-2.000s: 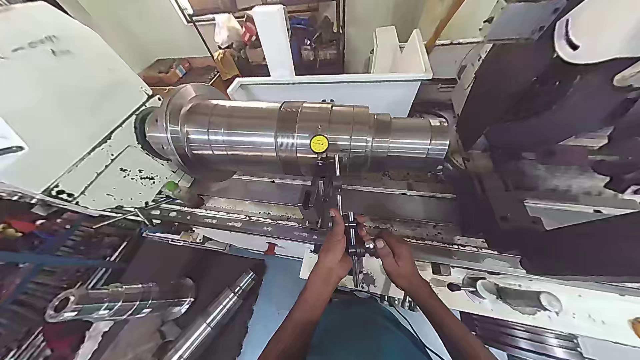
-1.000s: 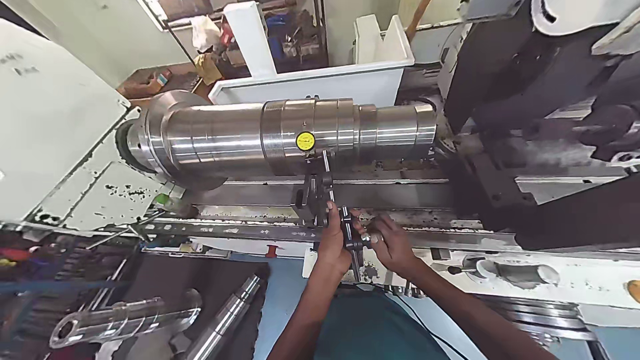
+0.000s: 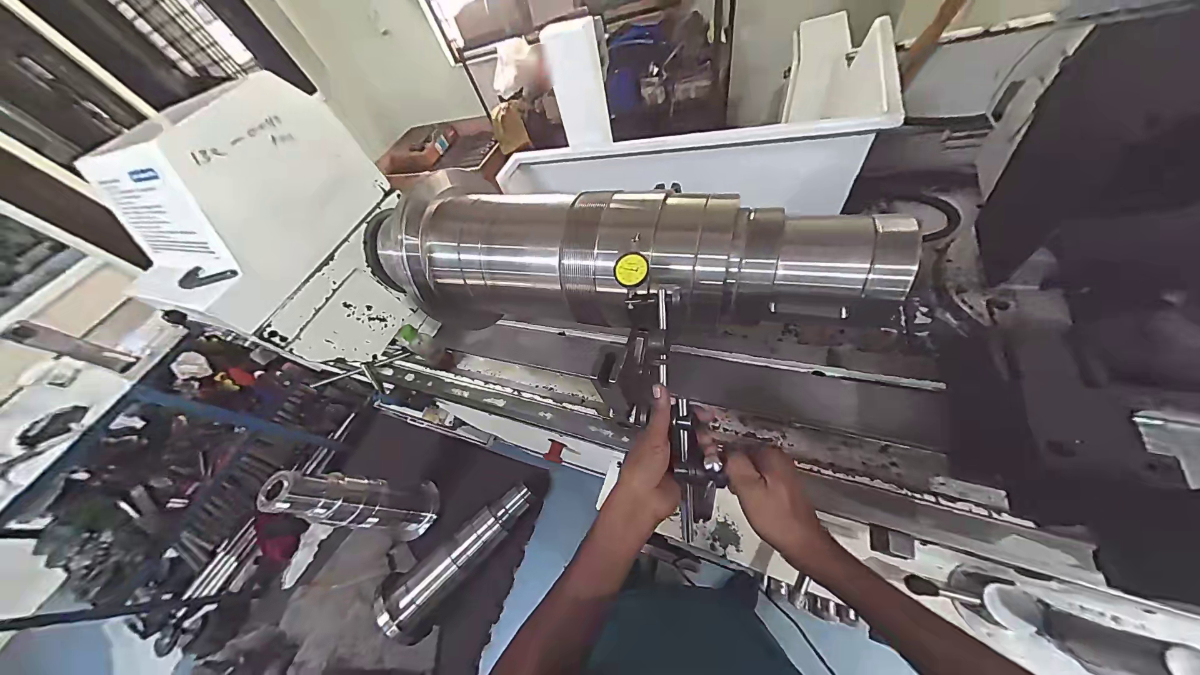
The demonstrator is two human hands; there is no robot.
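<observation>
A large stepped steel spindle (image 3: 525,244) lies across the machine, its wide flange at the left. A dial indicator with a yellow face (image 3: 631,270) stands in front of its threaded band; whether its tip touches the metal cannot be told. Black clamps and slim rods (image 3: 664,347) run down from the dial toward me. My left hand (image 3: 653,464) is closed around the lower part of this indicator stand. On the right side of the stand, my right hand (image 3: 764,487) has its fingers at a clamp knob (image 3: 714,464).
Behind the spindle is a white tray (image 3: 694,155). The white machine headstock (image 3: 272,197) stands at the left. At lower left, a hollow steel sleeve (image 3: 352,502) and a steel shaft (image 3: 455,561) lie on a dark mat, beside a cluttered tool rack (image 3: 187,469).
The view has swung toward the left, showing more of the headstock and tool rack. Both hands stay at the indicator stand.
</observation>
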